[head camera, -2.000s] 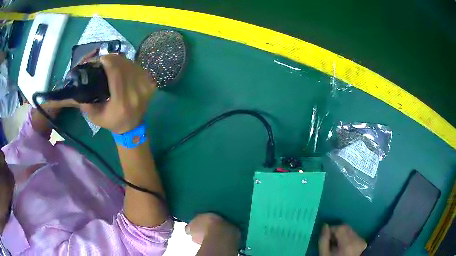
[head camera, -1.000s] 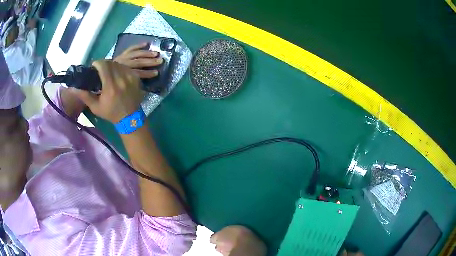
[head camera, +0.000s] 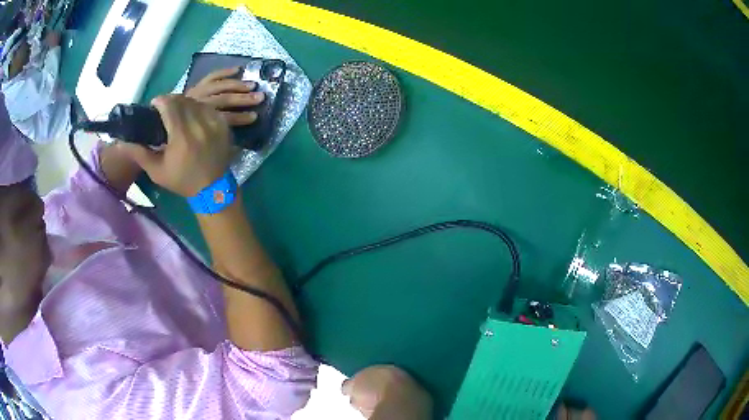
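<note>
Another person's hand grips a black electric screwdriver (head camera: 135, 125), and their other hand lies flat on a black phone housing (head camera: 275, 92). The housing rests on a silvery mat (head camera: 241, 33). Rounded bare skin at the bottom edge, cut off, seems to be my left hand (head camera: 388, 396); no fingers show. Fingers of what seems to be my right hand (head camera: 577, 413) barely show beside the green controller box (head camera: 521, 369). What either holds is hidden. Both are far from the housing.
A round dish of screws (head camera: 357, 109) sits right of the mat. A white foam tray (head camera: 156, 61) is at the upper left. A black cable (head camera: 394, 244) runs to the box. A plastic bag (head camera: 636, 316) and a dark slab (head camera: 686, 385) lie right. A yellow edge (head camera: 526, 115) curves behind.
The view has shifted, so the bench things sit further right and lower. The other person's flat hand on the housing now shows clearly. The fingers by the box are mostly out of view.
</note>
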